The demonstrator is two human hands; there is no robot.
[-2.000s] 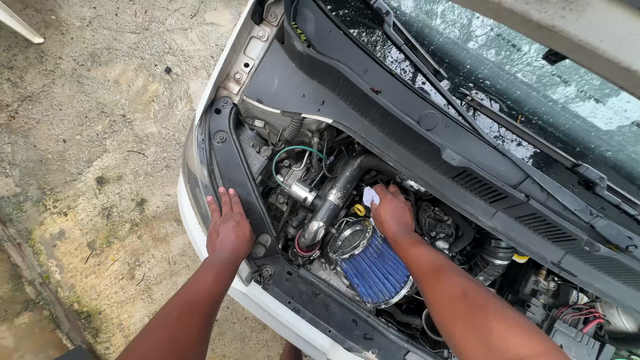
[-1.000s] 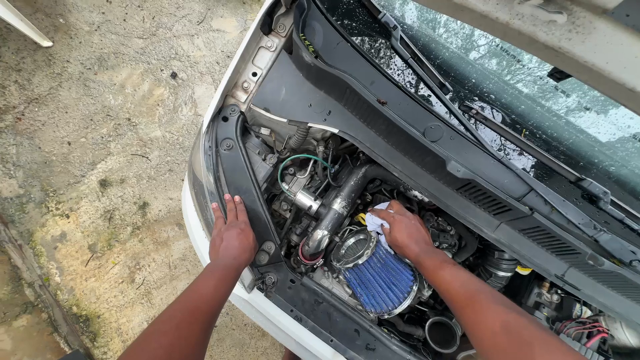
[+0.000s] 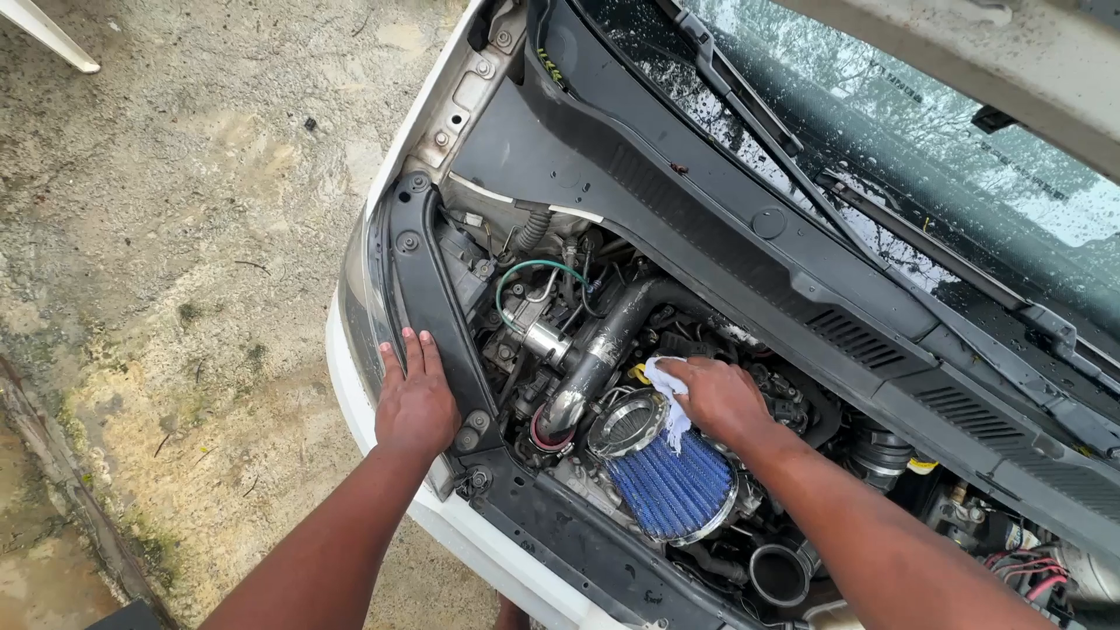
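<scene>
My left hand (image 3: 417, 398) rests palm down on the black plastic trim (image 3: 429, 280) beside the headlight, holding nothing, its fingers slightly apart. In my right hand (image 3: 713, 398) is a white cloth (image 3: 672, 402), pinched over the engine next to a yellow dipstick handle (image 3: 640, 374). The cloth's lower end hangs against a cone air filter (image 3: 674, 486) with blue pleats and a metal end cap. Left of the filter runs a worn black and silver intake pipe (image 3: 604, 350), with a red-edged coupling at its lower end. My right fingertips are partly hidden by the cloth.
The raised hood (image 3: 997, 61) crosses the upper right, above the wet windshield (image 3: 901, 114) and wiper arms (image 3: 779, 149). A black cowl panel (image 3: 700, 236) borders the engine bay. An open round duct (image 3: 779, 575) lies below the filter. Rough concrete (image 3: 219, 219) is at left.
My right hand has shifted slightly with the cloth, which shows more than two seconds ago and now hangs down beside the filter. My left hand has stayed on the trim.
</scene>
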